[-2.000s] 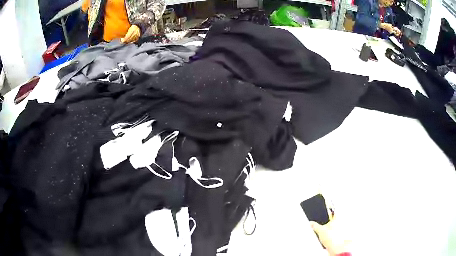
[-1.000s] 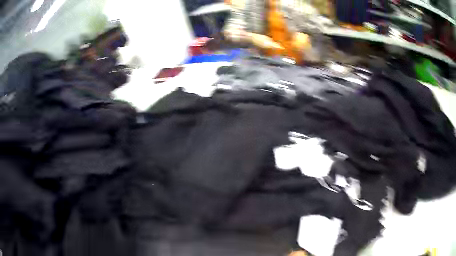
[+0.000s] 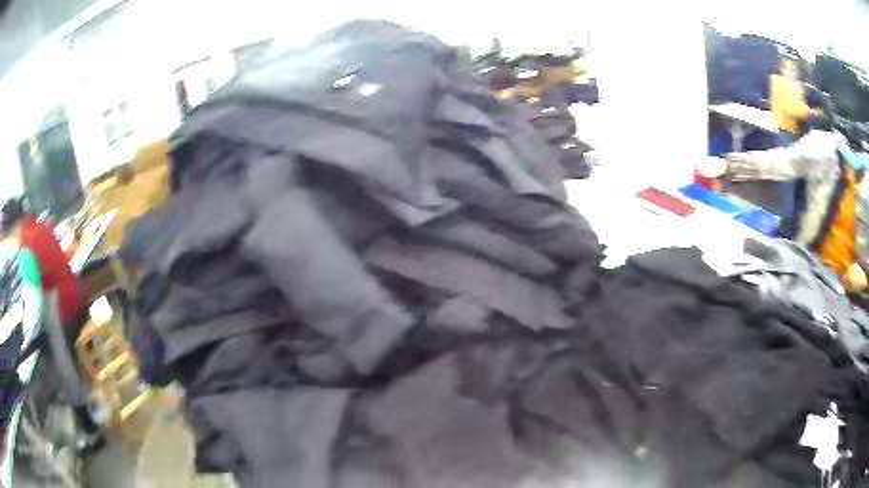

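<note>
A high heap of dark garments (image 3: pixel 381 219) fills the middle of the head view, with folded sleeves and panels piled over each other. A small white mark shows near its top. More black cloth (image 3: pixel 705 353) lies spread to the right of the heap, with a white tag (image 3: pixel 821 438) at the right edge. The lower edge of the view is blurred. Neither my left hand nor my right hand is in the picture.
A person in a patterned sleeve and orange (image 3: pixel 829 191) is at the far right. A person in red (image 3: pixel 50 267) is at the left by a wooden stool (image 3: pixel 110 362). A white column (image 3: pixel 648 95) stands behind. A dark red flat item (image 3: pixel 665 201) lies on the table.
The view has swung left from the spread black cloth and white tags to the heap. The hand beside the dark phone-like rectangle has left the picture.
</note>
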